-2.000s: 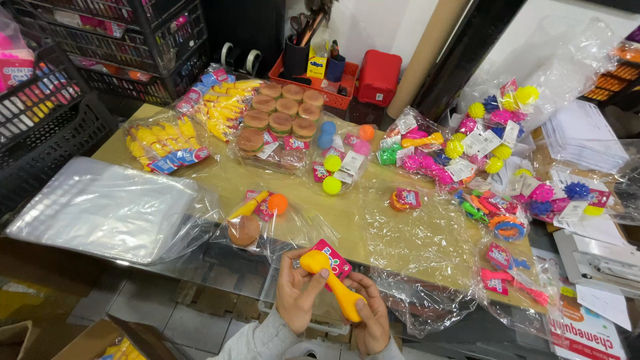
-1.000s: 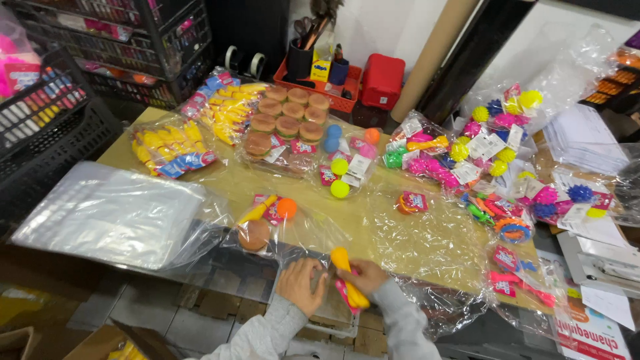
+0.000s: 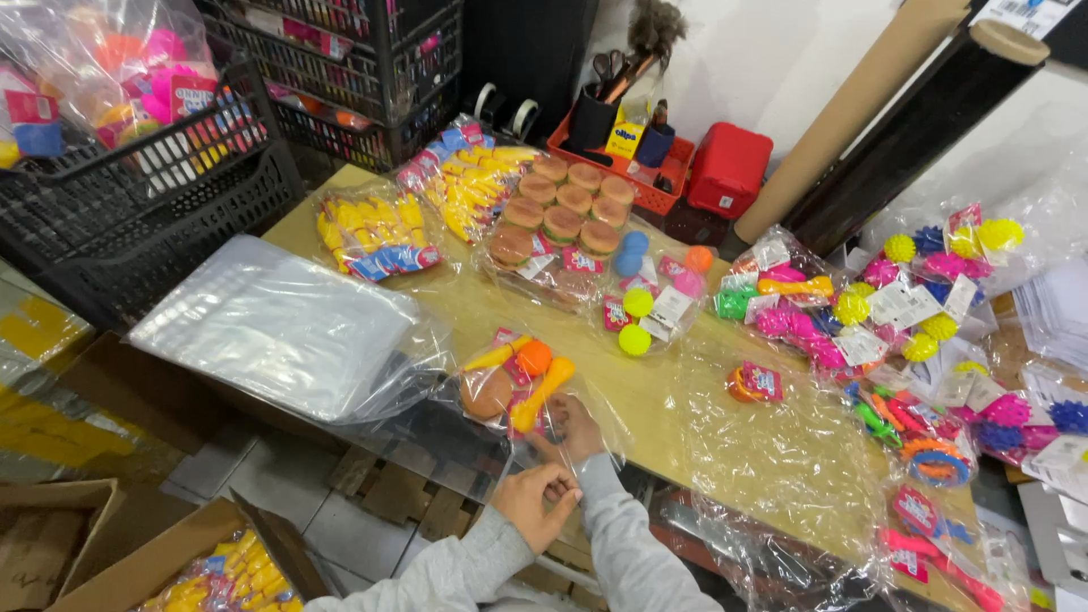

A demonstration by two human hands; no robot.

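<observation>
A clear plastic bag (image 3: 608, 404) lies at the table's front edge, holding a yellow-orange bone-shaped toy (image 3: 542, 394), an orange ball (image 3: 534, 358), a burger toy (image 3: 486, 396) and a slim yellow toy (image 3: 495, 354). My right hand (image 3: 576, 427) reaches inside the bag, its fingers beside the lower end of the bone toy; whether they grip it cannot be told. Nearer to me, my left hand (image 3: 535, 503) is at the bag's mouth, thumb and fingertips together, seemingly pinching the film.
Flat clear bags (image 3: 280, 327) are stacked at left. Bagged yellow toys (image 3: 378, 229), burger toys (image 3: 561, 212) and spiky balls (image 3: 901, 297) line the back and right. A red tray (image 3: 671, 183) holds tools. Black crates (image 3: 144, 195) and an open carton (image 3: 178, 552) stand left.
The bone toy, held in both hands two seconds ago, is now in the bag beside the burger toy and orange ball. My right hand has moved left into the bag.
</observation>
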